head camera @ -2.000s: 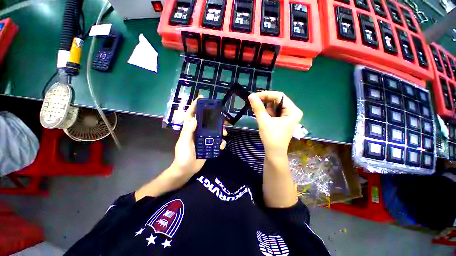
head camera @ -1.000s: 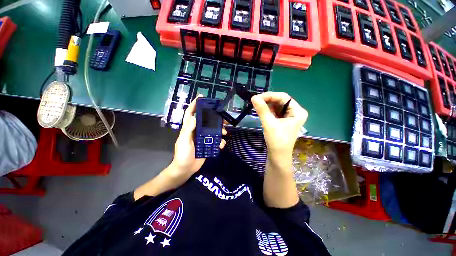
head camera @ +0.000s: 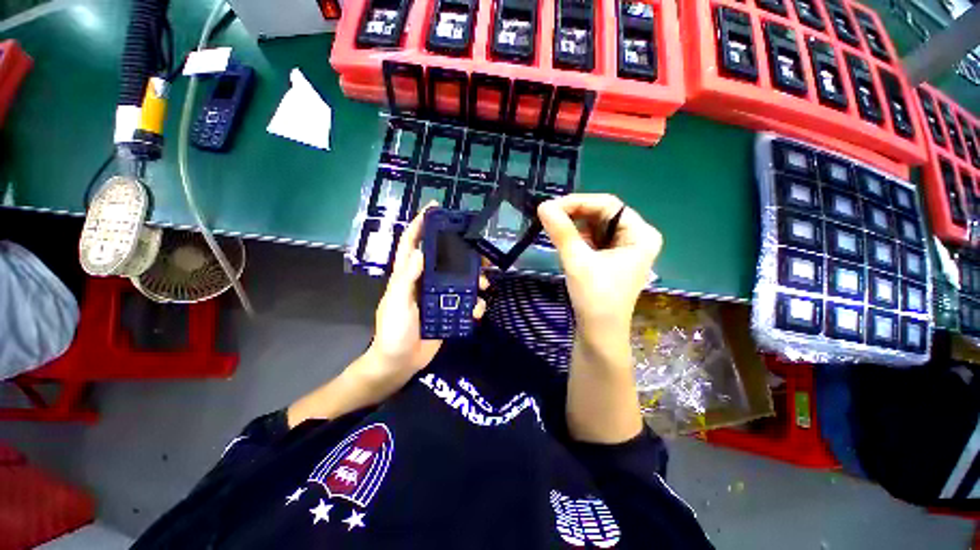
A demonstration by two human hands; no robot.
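Note:
My left hand (head camera: 401, 308) holds a dark blue keypad phone (head camera: 448, 299) upright, screen and keys facing me, near the bench edge. My right hand (head camera: 602, 252) pinches a black-bordered display lens (head camera: 504, 225) by its right corner, tilted like a diamond, at the phone's upper right. Whether the lens touches the phone I cannot tell. A thin dark stick, like tweezers (head camera: 614, 223), shows between the right fingers. The clear lens tray (head camera: 405, 149) with rows of black-bordered squares lies just behind.
Red-orange phone trays (head camera: 505, 76) stand along the back. A second lens tray (head camera: 845, 252) lies right. At left are a separate phone (head camera: 221, 107), white paper (head camera: 301, 112), a black duct (head camera: 141, 56) and a cream nozzle (head camera: 114, 227). A waste box (head camera: 755, 378) is below the edge.
My right hand has shifted slightly right with the lens, whose tilt has changed a little. My left hand and the phone have hardly moved.

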